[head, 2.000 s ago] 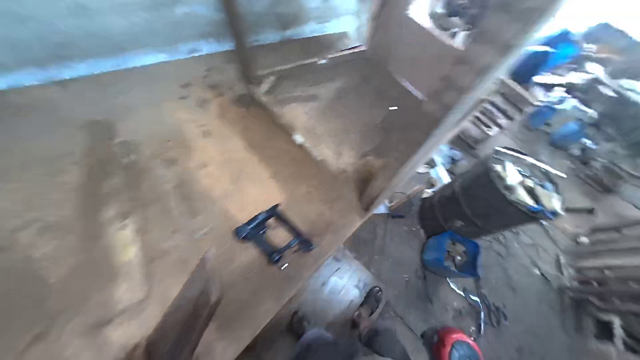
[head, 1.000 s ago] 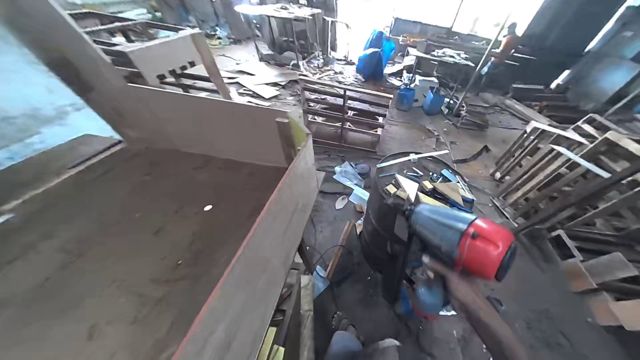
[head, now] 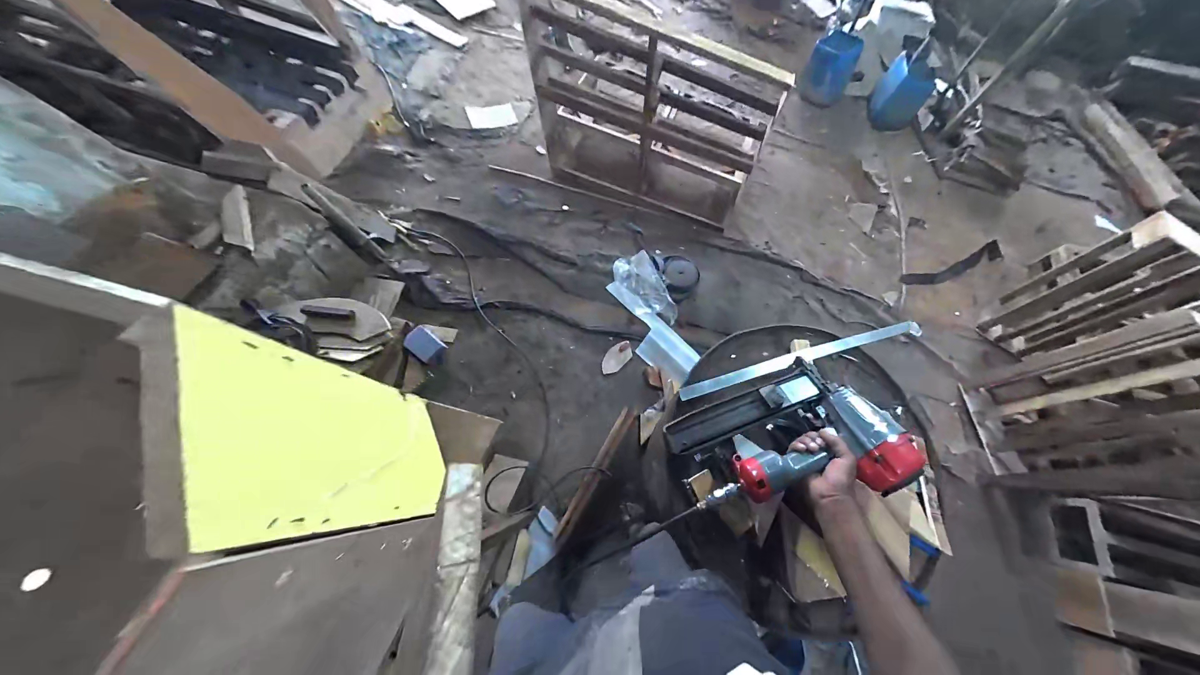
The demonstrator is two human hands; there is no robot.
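Note:
My right hand [head: 831, 469] is closed around the handle of a red and grey pneumatic nail gun [head: 867, 436]. An air hose runs from the fitting at the handle's end toward my legs. The gun is over a dark drum [head: 750, 347] filled with wood offcuts, and a flat metal strip [head: 802, 361] lies across the drum's rim. Whether the gun rests on the offcuts cannot be told. My left hand is out of view. At the left is a wooden panel structure with a yellow board [head: 300, 436] at its corner.
A slatted wooden frame [head: 652, 112] stands ahead on the floor. Stacked pallets [head: 1106, 319] are at the right. Blue containers [head: 830, 67] stand at the upper right. Hoses and scraps lie on the floor near a blue block [head: 425, 345] and a clear plastic sheet [head: 645, 286].
The view has swung far from the brown panel surface to the drum and floor. My right hand and the nail gun, in view one second ago, now appear lower over the drum.

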